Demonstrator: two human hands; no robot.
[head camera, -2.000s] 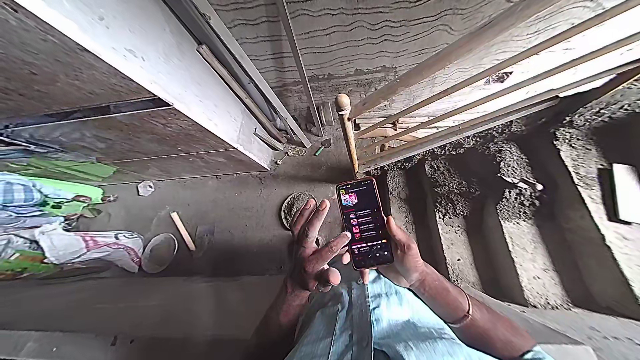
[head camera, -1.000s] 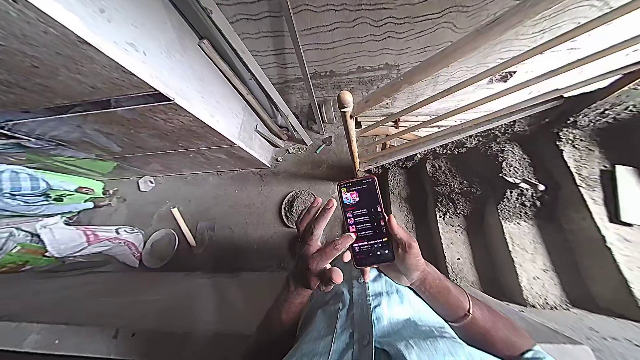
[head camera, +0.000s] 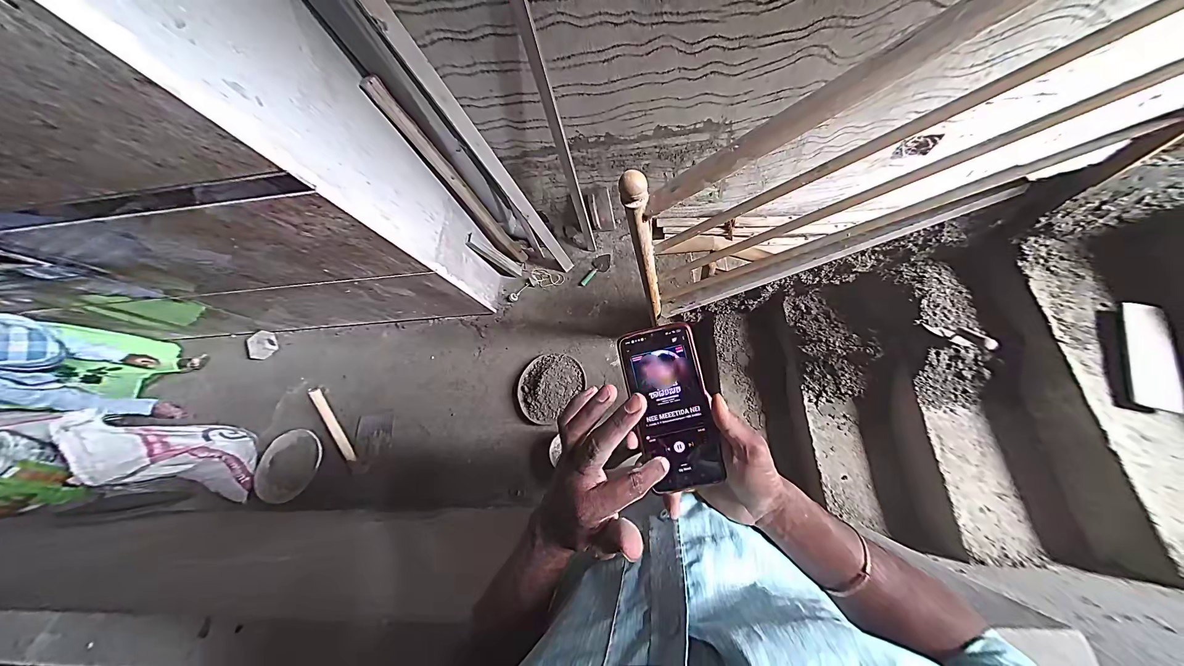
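A smartphone (head camera: 673, 412) in a reddish case lies upright in my right hand (head camera: 747, 462), whose thumb and fingers grip its right edge and lower end. The lit screen shows a media player with a picture and a pause button. At the phone's left side, my left hand (head camera: 597, 481) is spread and holds nothing, with fingertips over or against the screen's left part; contact cannot be told.
A pan of mortar (head camera: 551, 388) sits beyond my hands. A railing post (head camera: 635, 222) and rough concrete steps (head camera: 962, 462) are on the right. An empty-looking pan (head camera: 289, 466), wooden strip (head camera: 332, 425), sacks (head camera: 148, 453) and a person's hands (head camera: 168, 409) are left; a green-handled trowel (head camera: 597, 268) lies ahead.
The phone screen has switched from a list to a player view with a large picture. My left fingers have shifted slightly over the phone; my right hand still holds it.
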